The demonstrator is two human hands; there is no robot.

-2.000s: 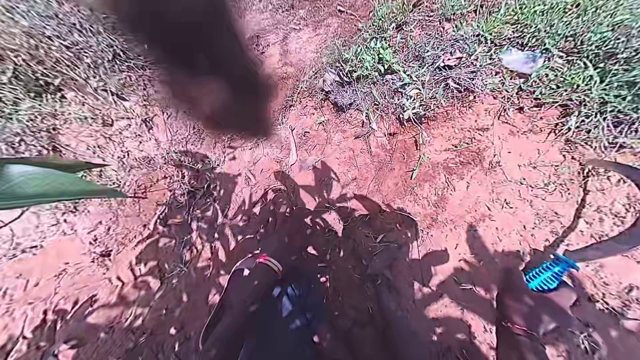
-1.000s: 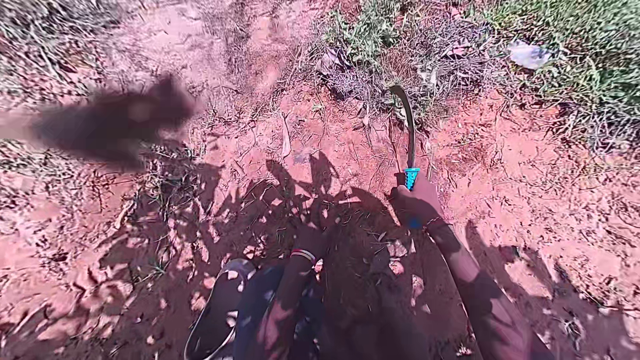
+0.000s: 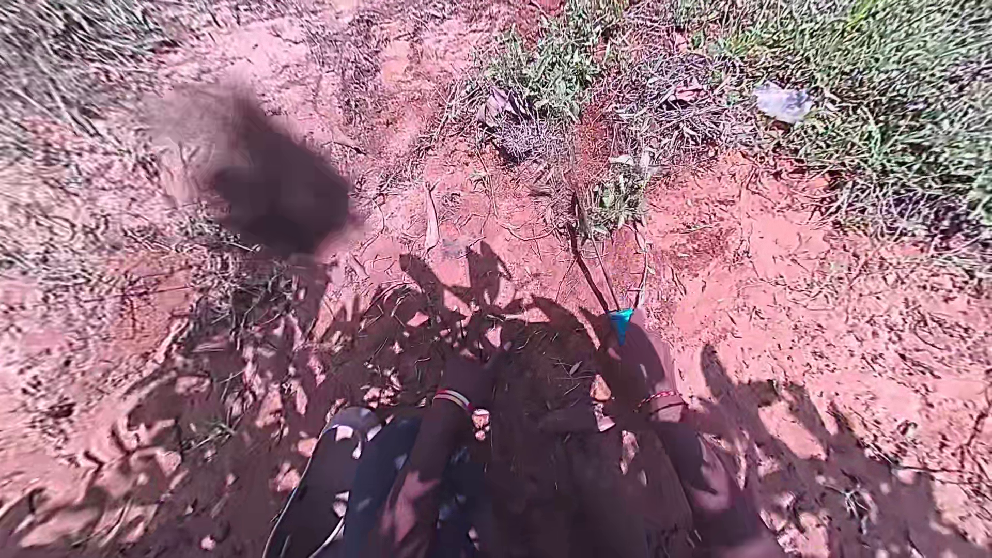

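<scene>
My right hand (image 3: 642, 356) is closed round the turquoise handle of a sickle (image 3: 621, 322), right of centre. Its blade points away from me, seen nearly edge-on as a thin dark line. My left hand (image 3: 471, 372), with a pale and red bangle at the wrist, is low over the shaded ground left of the sickle. Deep shadow hides its fingers, so whether it holds anything is unclear. A red band circles my right wrist.
A dark blurred object (image 3: 279, 186) hangs at upper left. Green grass (image 3: 907, 101) grows at upper right, with a crumpled clear plastic piece (image 3: 784, 102) in it. Small weeds (image 3: 550, 74) stand ahead on red soil. A shoe (image 3: 329, 465) shows below left.
The sickle has come from the far right to the middle in my right hand. Its blade, curved and broad to the view a second ago, now shows nearly edge-on. The blurred object has shifted.
</scene>
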